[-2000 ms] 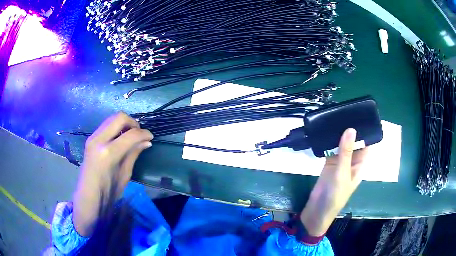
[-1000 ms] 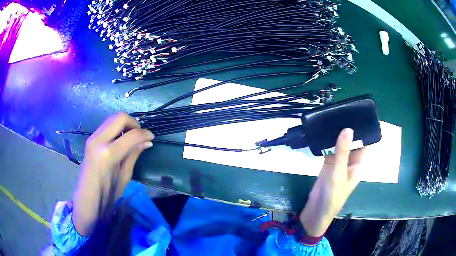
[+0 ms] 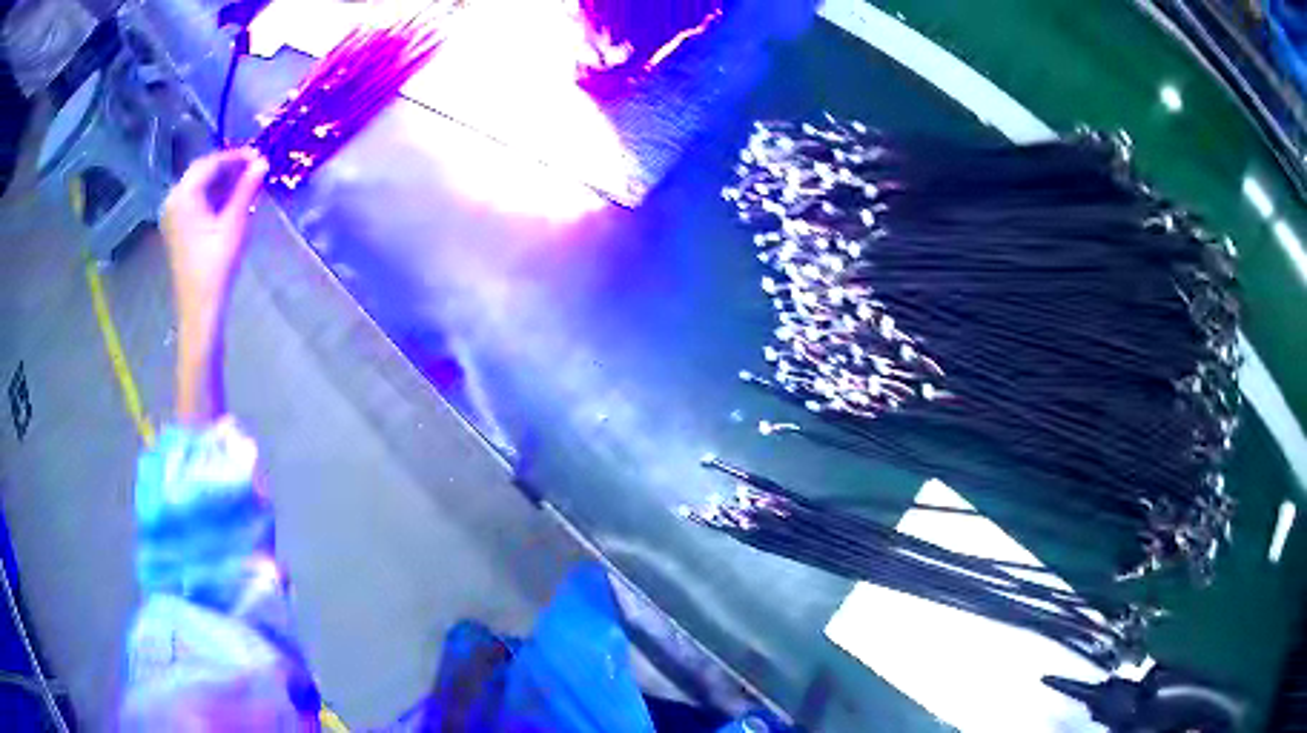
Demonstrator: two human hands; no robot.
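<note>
My left hand (image 3: 215, 201) is at the upper left, stretched out over the bench edge. Its thumb and fingers are pinched at the near ends of the lit cable group (image 3: 344, 108), on what looks like a cable end; glare and blur hide the detail. The black nozzle (image 3: 1130, 702) of the glue bottle shows at the lower right, over the white sheet (image 3: 917, 637); the bottle is cut off by the frame edge. My right hand is out of the picture. The working batch of black cables (image 3: 917, 566) lies across the sheet, with pale plug ends to the left.
The violet-white curing glow (image 3: 516, 115) covers the upper middle. The main cable pile (image 3: 1032, 287) lies at the right on the green bench. A small white piece (image 3: 1281, 531) is at the far right. A pale stool (image 3: 108, 158) stands on the floor by a yellow line.
The view has swung left toward the glow. My left hand has moved from beside the working batch to the lit cables. My right hand has left the picture; only the nozzle still shows.
</note>
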